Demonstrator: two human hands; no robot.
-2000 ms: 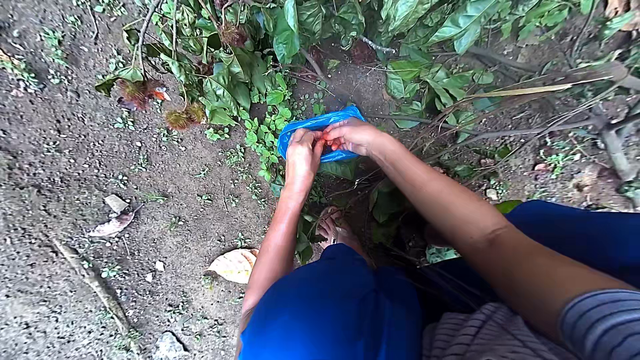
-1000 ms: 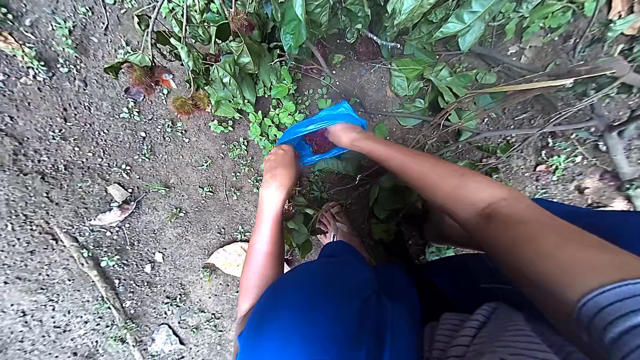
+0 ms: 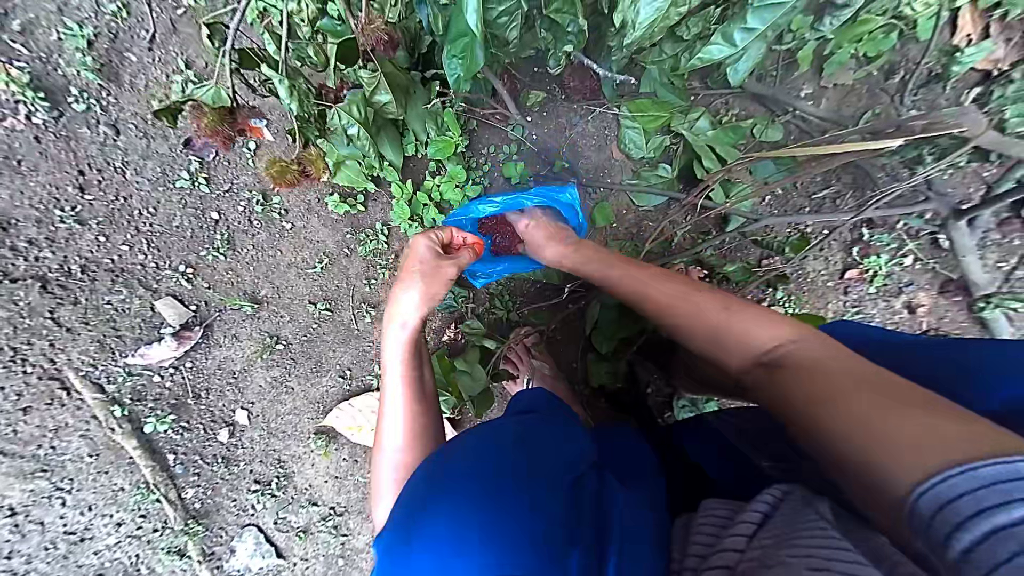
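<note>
A blue plastic bag (image 3: 516,268) lies open on the ground between my hands, with small dark red pieces (image 3: 500,234) inside it. My left hand (image 3: 440,260) is at the bag's left edge, its fingertips closed around a small orange-red piece (image 3: 472,242), too small to name surely. My right hand (image 3: 544,236) reaches into the right side of the bag's mouth. Its fingertips are blurred against the dark red pieces, so whether they grip anything cannot be told.
Leafy branches (image 3: 384,104) lie above the bag, with spiky rambutan fruits (image 3: 284,170) at their left. Dry branches (image 3: 848,216) stretch to the right. A foot (image 3: 540,368) is below the bag. A stick (image 3: 128,440), a dry leaf (image 3: 356,418) and a stone (image 3: 252,552) lie on the soil.
Two seconds ago both hands were together over the bag; now they are apart. The bag's mouth has opened wider, showing the dark red contents. An orange-red piece now shows in my left fingertips.
</note>
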